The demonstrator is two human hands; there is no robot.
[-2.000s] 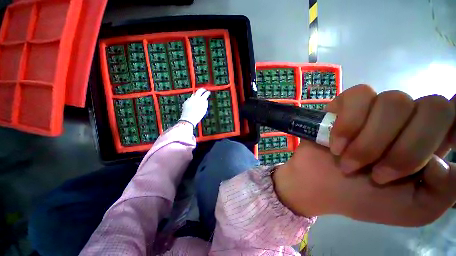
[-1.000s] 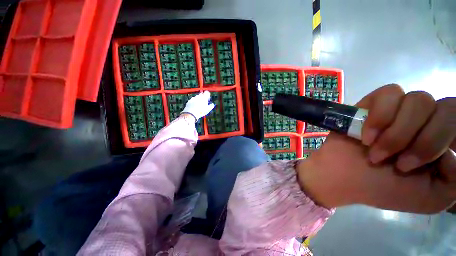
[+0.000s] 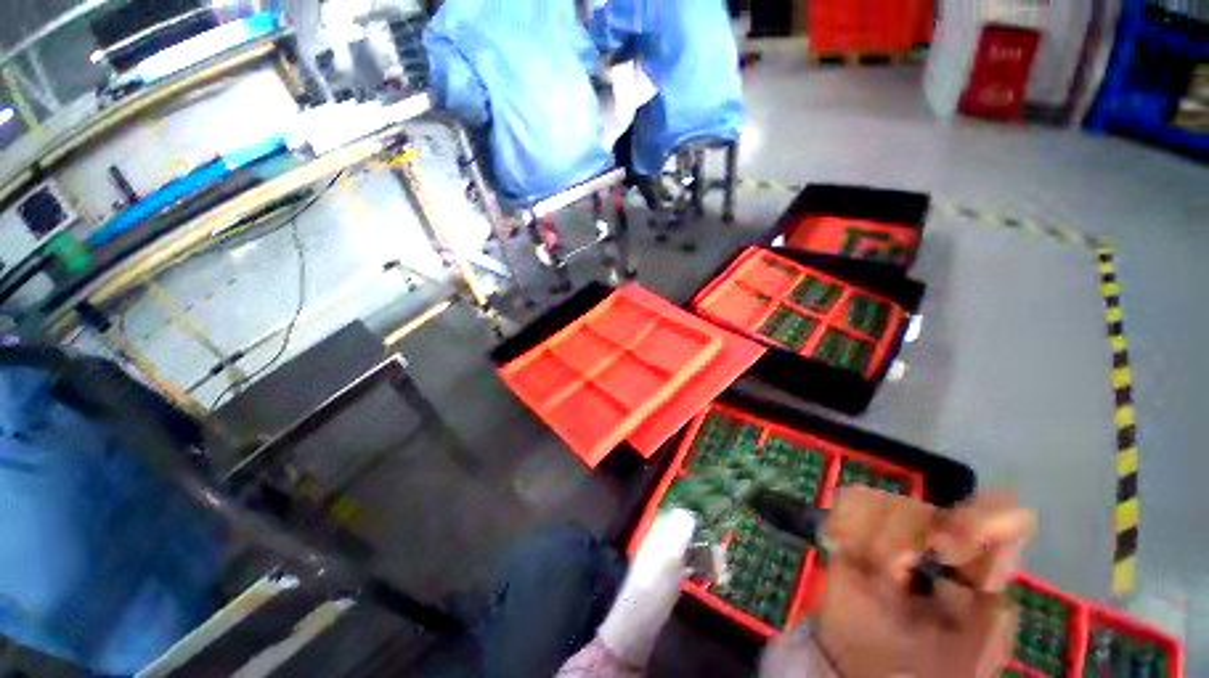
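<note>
My left hand (image 3: pixel 652 576), in a white glove, is at the left edge of the near red compartment tray (image 3: pixel 819 480). It holds a green circuit board panel (image 3: pixel 723 493), blurred, above the pockets filled with green boards. My right hand (image 3: pixel 915 576), bare and blurred, is closed on a black torch (image 3: pixel 785 514) that points left toward the panel. The torch's tip is close to the panel. The tray sits in a black tote (image 3: pixel 944 473).
Empty red trays (image 3: pixel 603 371) lie stacked at an angle beyond the near tray. Further black totes (image 3: pixel 849 384) hold red trays. A loose red tray of boards (image 3: pixel 1090 629) is at lower right. Blue-clad people (image 3: pixel 517 106) sit by a bench. Striped tape (image 3: pixel 1124 437) runs along the right.
The view has swung up and left, bringing benches and people in. My left hand has moved to the tray's left side and now holds a raised panel. The torch is now near it.
</note>
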